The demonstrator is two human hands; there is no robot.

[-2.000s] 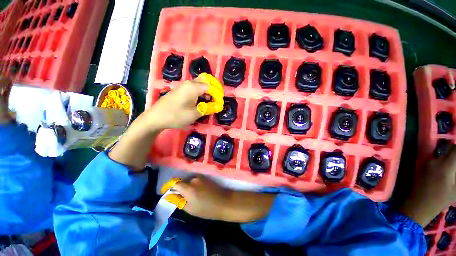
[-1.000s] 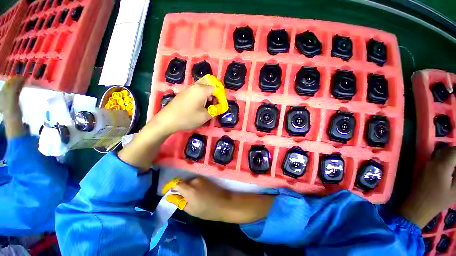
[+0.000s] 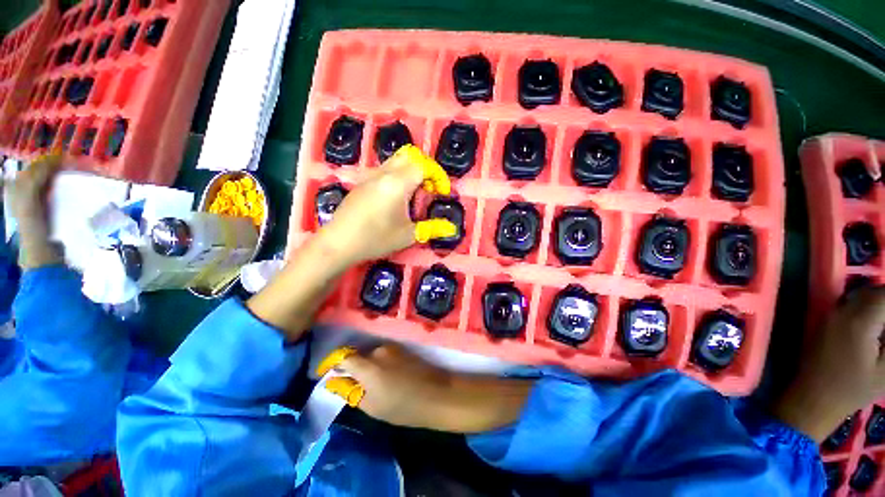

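Observation:
A pink foam tray (image 3: pixel 545 49) holds black watch-like housings (image 3: pixel 524 151) in a grid of pockets. My left hand (image 3: pixel 383 209), with yellow finger cots, reaches over the tray's left part. Its fingertips are apart at a housing (image 3: pixel 447 215) in the third row and partly cover it; whether they touch it is hard to tell. My right hand (image 3: pixel 383 381), also with yellow cots, is below the tray's near edge and pinches a hanging whitish strip (image 3: pixel 315 419). Several bottom-row housings show white glare.
At left stand a round dish (image 3: pixel 236 199) of yellow cots, a bottle with a metal top (image 3: pixel 171 237), white wipes (image 3: pixel 89 221), a long white stack (image 3: pixel 246 82) and another pink tray (image 3: pixel 160 107). Neighbours' hands show at left (image 3: pixel 35 209) and right (image 3: pixel 844 359), the right one near another tray (image 3: pixel 823 214).
My left hand has shifted slightly right, and its curled fingers have spread at the third-row housing. My right hand stays with the strip. The left neighbour's hand has come into view.

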